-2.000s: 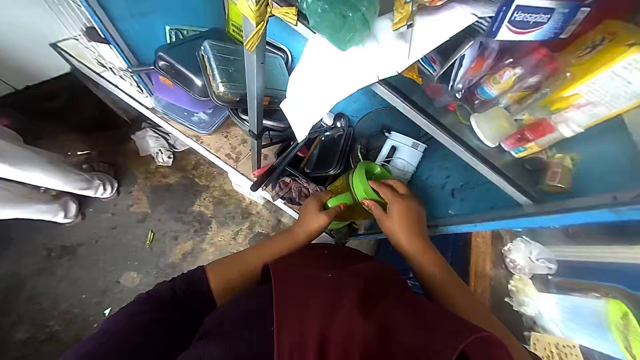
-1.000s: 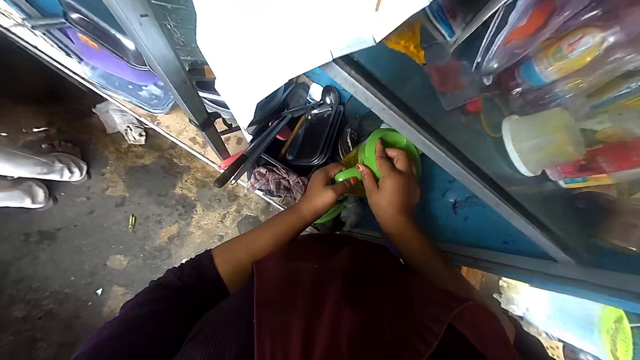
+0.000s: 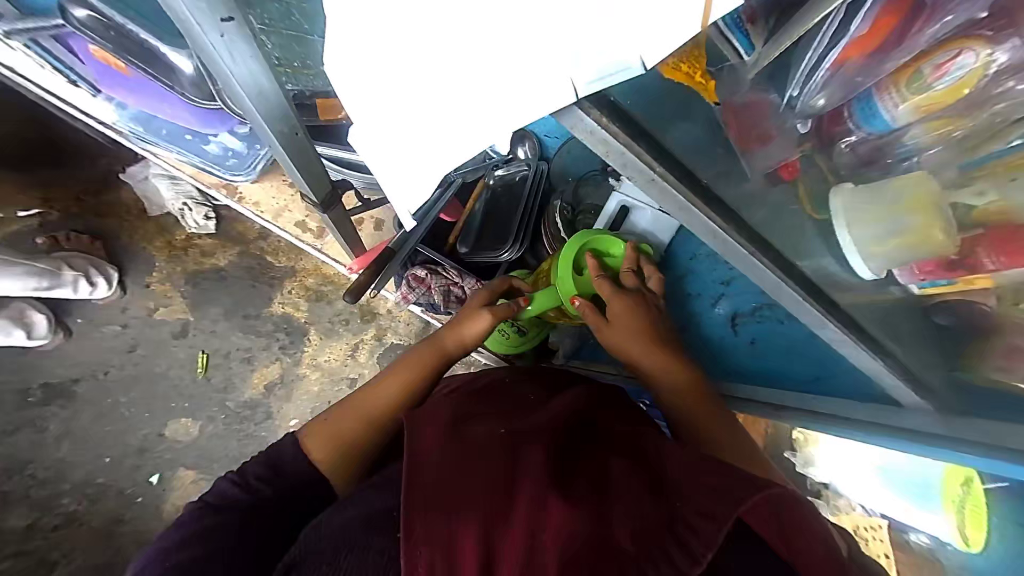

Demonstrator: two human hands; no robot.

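Note:
A green plastic lid (image 3: pixel 570 268) with a handle sits on a container with yellowish sides, perhaps a jug. My left hand (image 3: pixel 484 314) grips the green handle on its left side. Spread over the top of the lid are the fingers of my right hand (image 3: pixel 628 308). Below the handle is another round green lid (image 3: pixel 516 336) bearing writing. A checked cloth (image 3: pixel 438 288) lies just left of my left hand. Stacked dark trays (image 3: pixel 500 212) and a metal ladle (image 3: pixel 524 146) are behind the jug, and a white plastic object (image 3: pixel 640 216) is right behind it.
A white sheet (image 3: pixel 480 72) hangs over the shelf. Metal frame bars (image 3: pixel 264 112) stand left and right. Behind glass are packets and a white tub (image 3: pixel 892 224). Long-handled utensils (image 3: pixel 400 244) jut over the shelf edge. A person's feet and trouser legs (image 3: pixel 56 280) are at the far left.
The view has moved closer to the shelf. Both hands stay at the green-lidded container; the fingers of my right hand are now more spread over the lid.

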